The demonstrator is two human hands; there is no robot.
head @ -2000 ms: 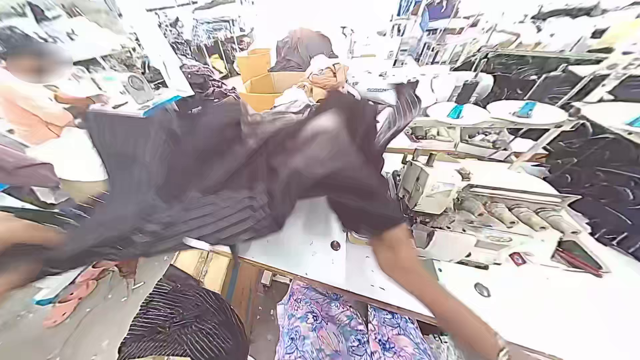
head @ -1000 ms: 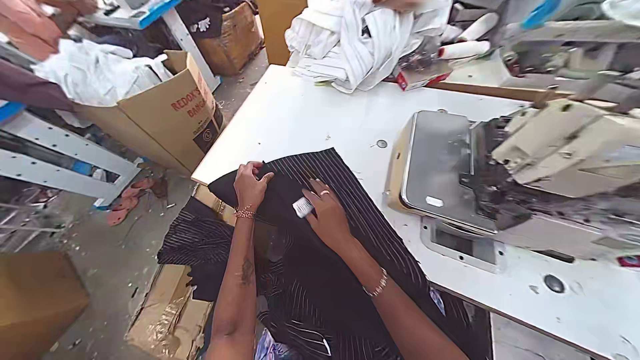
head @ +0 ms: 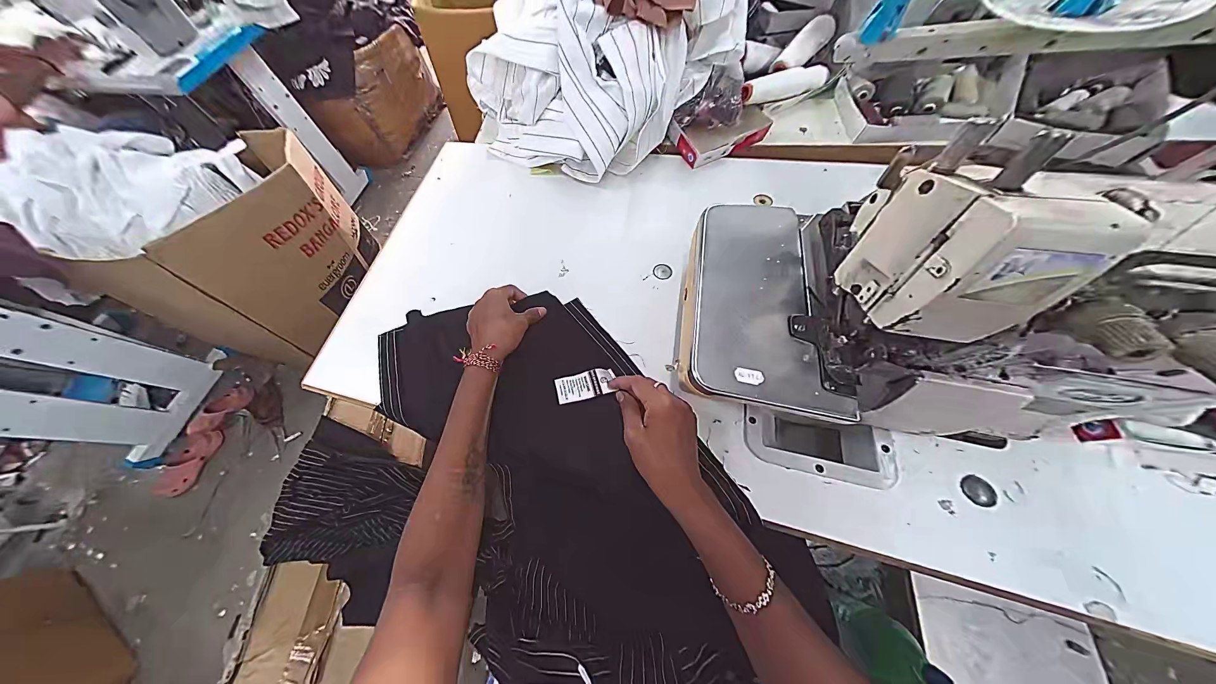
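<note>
A black pinstriped garment (head: 570, 475) lies across the corner of the white sewing table (head: 475, 228), and part of it hangs over the front edge. My left hand (head: 501, 321) pinches the cloth near its top edge between thumb and fingers. Between the thumb and fingers of my right hand (head: 657, 427) is the end of a small white label (head: 583, 387) with writing, which lies on the dark cloth. To the right of the garment stands an industrial sewing machine (head: 988, 256) with a flat metal plate (head: 750, 304).
White striped cloth (head: 579, 85) is heaped at the table's back beside thread cones (head: 787, 84) and a small box (head: 722, 138). A cardboard box (head: 218, 247) of white cloth stands at the left on the floor, with pink sandals (head: 190, 461) below it.
The garment, blurred in mid-air two seconds ago, now lies on the table. Since one second ago my right hand has taken hold of the label, which lies more open to view.
</note>
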